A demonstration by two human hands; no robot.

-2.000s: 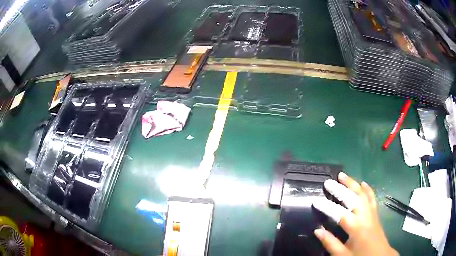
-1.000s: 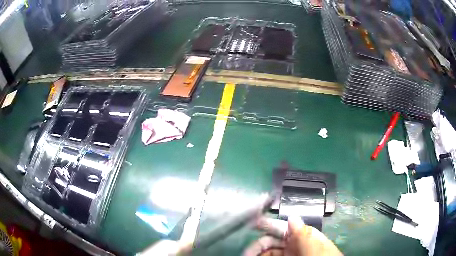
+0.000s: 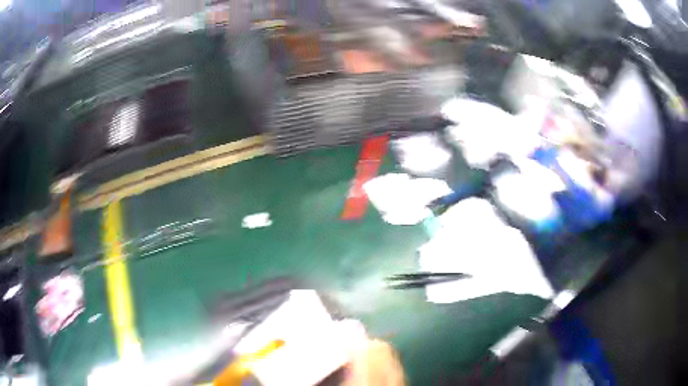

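The frame is badly blurred. A display panel (image 3: 294, 343) with a pale, white back and an orange flex cable (image 3: 249, 362) is at the bottom centre, tilted, its lower part cut off by the edge. My right hand (image 3: 377, 367) is at its right edge, partly cut off, and appears to hold it. White at the fingers blends into the panel's white back. The dark alignment jig (image 3: 260, 295) shows just behind the panel and is partly hidden by it. My left hand is not in view.
Black tweezers (image 3: 426, 280) lie partly on a white wipe (image 3: 483, 260) at the right. A red marker pen (image 3: 366, 177), crumpled wipes and blue items are beyond. Stacked blister trays (image 3: 339, 109) are at the back. A pinkish cloth (image 3: 60, 303) and yellow tape (image 3: 117, 279) are left.
The view has swung right, so bench items sit further left. The pale-backed panel has come up in front of the jig, with my right hand at it. My left hand has left the view.
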